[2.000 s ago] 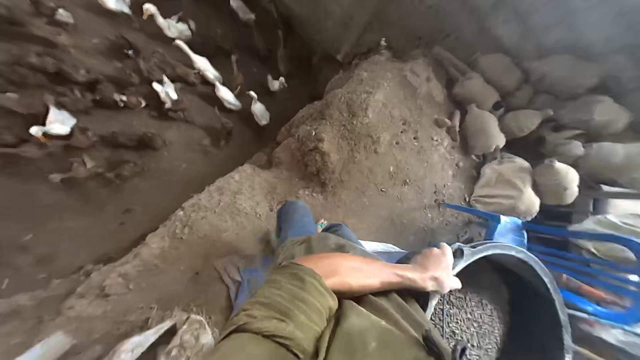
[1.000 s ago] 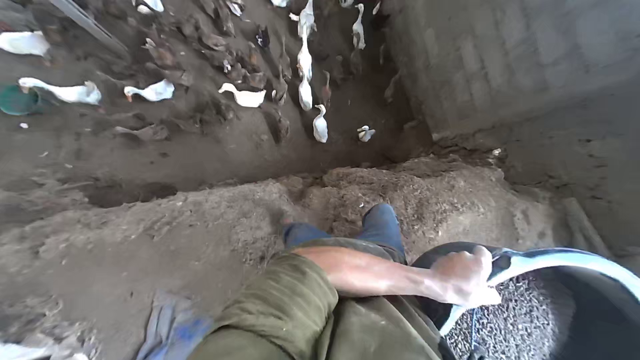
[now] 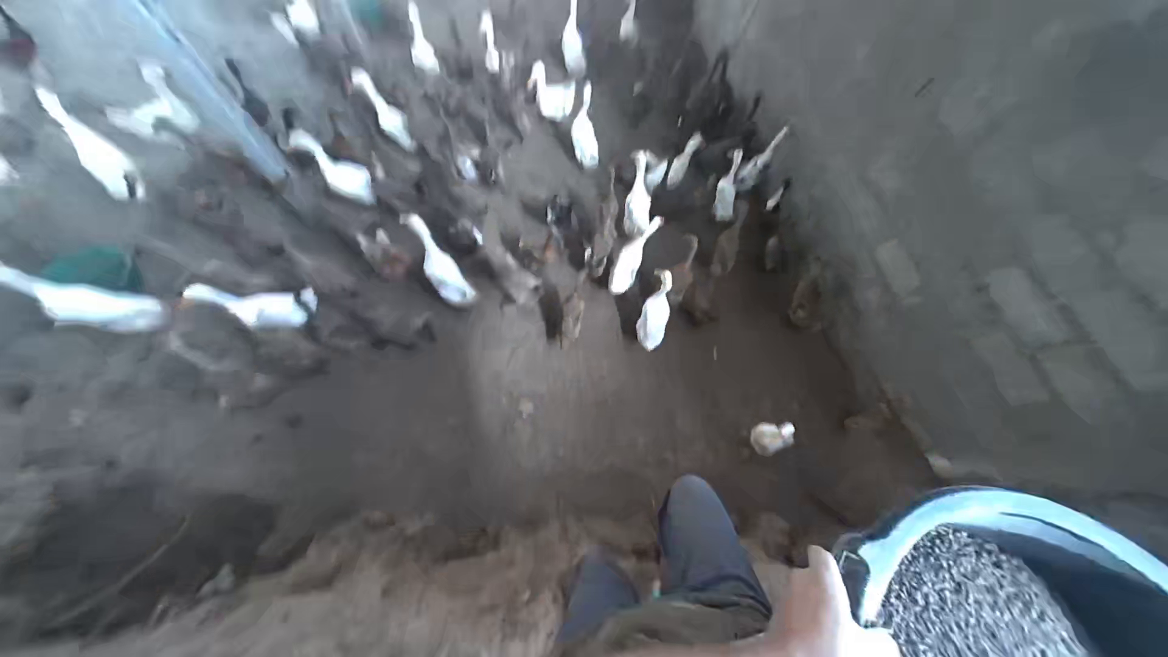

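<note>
A dark bucket (image 3: 1109,584) with a pale, shiny rim is at the lower right, cut off by the frame edge. Grey feed pellets (image 3: 972,593) lie inside it. My left hand (image 3: 835,616), blurred and partly cut off at the bottom, grips the bucket's near rim, with a finger pointing up beside it. My right hand is out of view. Beyond the bucket, a flock of white ducks (image 3: 652,310) and brown ones stands on the dirt floor.
A block wall (image 3: 1031,301) runs along the right. Below my knees is a crumbly earth edge (image 3: 438,575), with the lower dirt floor (image 3: 566,411) beyond. One small white bird (image 3: 772,438) sits apart. A pale pole (image 3: 219,91) and a green basin (image 3: 96,267) are at left.
The view has swung far toward the flock and wall; the sacks and blue frame seen two seconds ago are out of view. My left hand stays at the bucket's rim.
</note>
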